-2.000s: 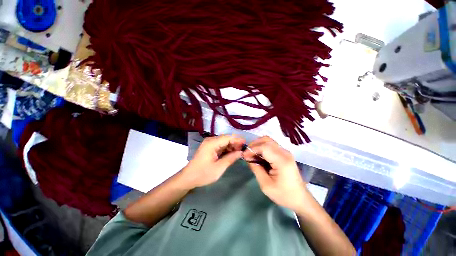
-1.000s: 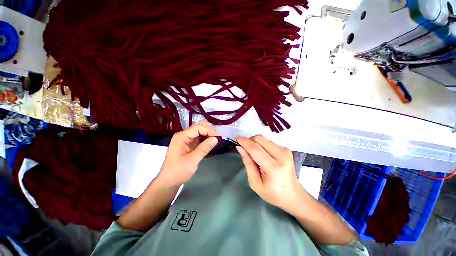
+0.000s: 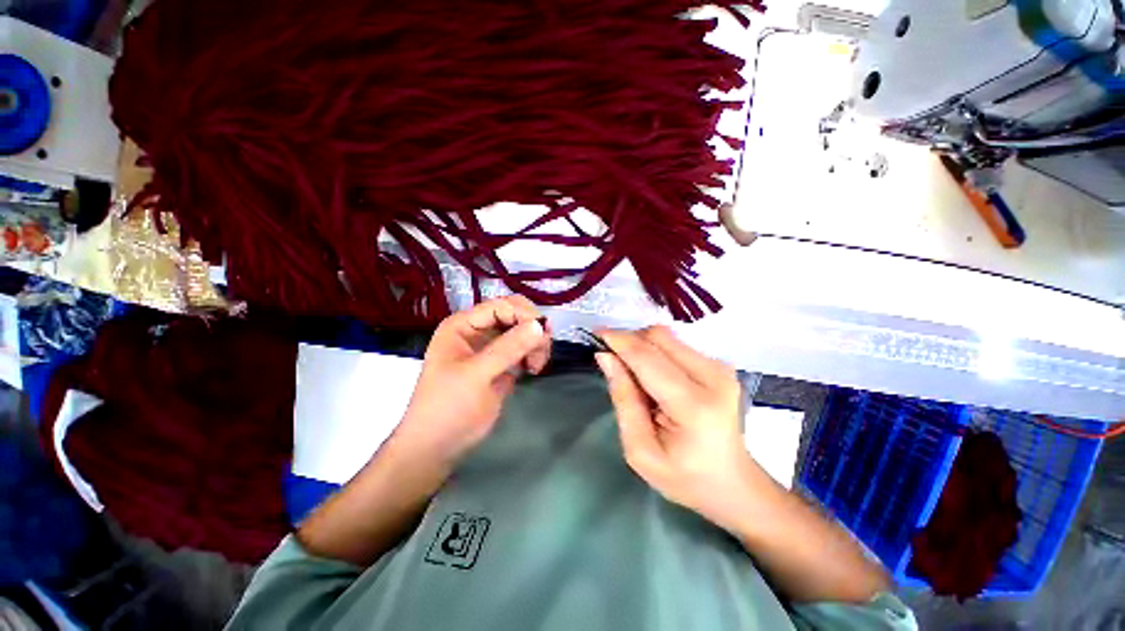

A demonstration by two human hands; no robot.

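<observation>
My left hand is bare and pinches a small dark strip end between thumb and fingers, just off the table's front edge. My right hand is to its right and pinches a thin dark pointed tool, perhaps tweezers, its tip towards the left hand. A gap shows between the tool tip and the left fingertips. The big bundle of dark red strips lies on the table above both hands, with loose ends to the right and a few strips looping near its lower edge.
A white sewing machine stands at upper right, with an orange-handled tool by its needle area. A second dark red pile is at lower left, a white sheet beside it. A blue crate holds a maroon bunch at lower right.
The view has shifted, so the table things sit further left than two seconds ago. The hands were close together at the strip; now the right hand's tool is apart from the left fingertips.
</observation>
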